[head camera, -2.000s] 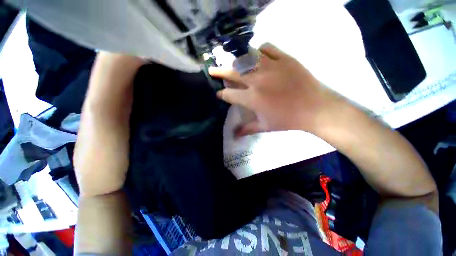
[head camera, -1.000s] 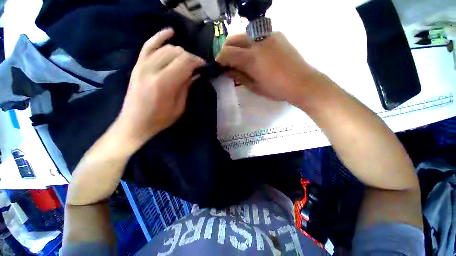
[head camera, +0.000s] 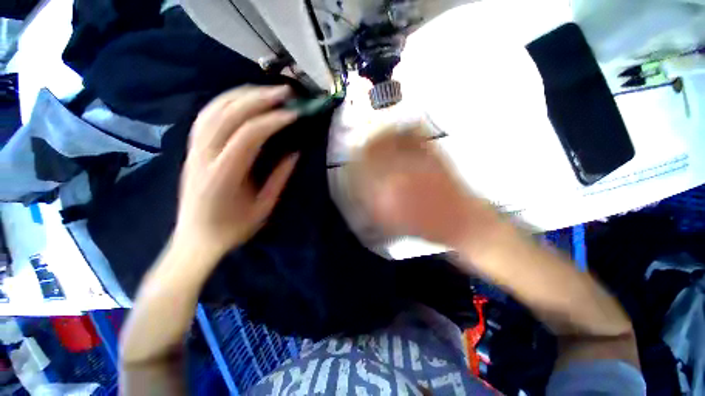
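Note:
The black garment (head camera: 309, 263) lies in a large heap from the left down to my lap, its edge reaching the needle area. A small green patch (head camera: 313, 104) shows on the cloth beside the needle. My left hand (head camera: 232, 162) rests on the garment left of the needle, thumb and fingers apart. My right hand (head camera: 410, 182) is motion-blurred over the white bed, right of the garment; its fingers are unclear. The sewing machine head (head camera: 270, 31) is at the top, with a ridged grey knob (head camera: 385, 94) right of the needle.
A black smartphone (head camera: 584, 104) lies on the white table at the right, with small dark and green snips (head camera: 645, 73) beyond it. Grey-blue cloth (head camera: 93, 128) is bunched at the left. Blue crates (head camera: 251, 336) stand below the table edge.
My right hand has left the needle area and moved down and right. My left thumb and fingers have spread; they were pinching the cloth near the needle.

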